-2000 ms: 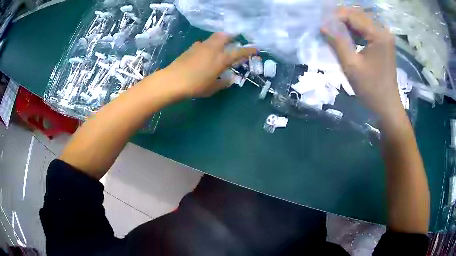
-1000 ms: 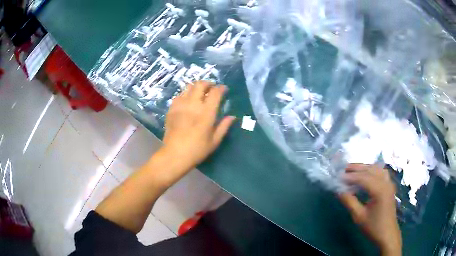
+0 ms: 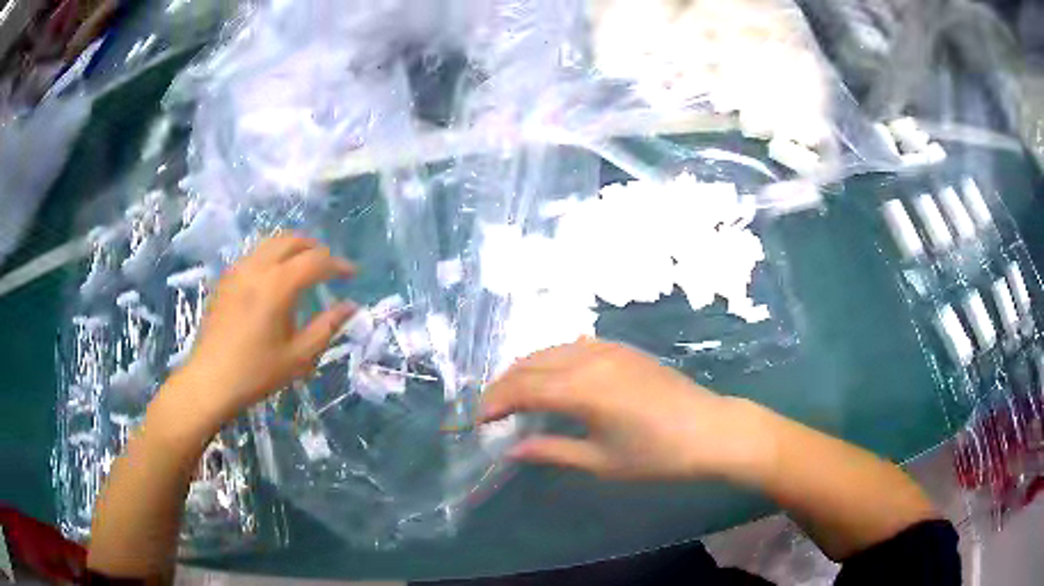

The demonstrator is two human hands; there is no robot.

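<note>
A clear crinkled poly bag (image 3: pixel 378 492) lies spread between my hands. Several white stick parts (image 3: pixel 401 373) and small white pieces show in or under its film; which is unclear. My left hand (image 3: pixel 269 315) is over the bag's left side, fingers apart, with nothing seen in it. My right hand (image 3: pixel 613 412) is at the bag's right edge, thumb and forefinger a little apart. A small white piece shows between those fingertips; blur hides whether it or the film is gripped. A bright pile of white inserts (image 3: pixel 653 246) lies beyond my right hand.
A clear blister tray (image 3: pixel 74 458) of white stick parts is at the left, partly behind my left forearm. A tray with rows of white oblong units (image 3: pixel 967 326) is at the right. A bag of cream parts (image 3: pixel 721 63) lies at the far side. The bench's near edge curves below.
The view has turned right, bringing the unit tray in. My left hand has gone from beside the stick tray to the bag. My right hand stays near the bag's edge, below the white pile.
</note>
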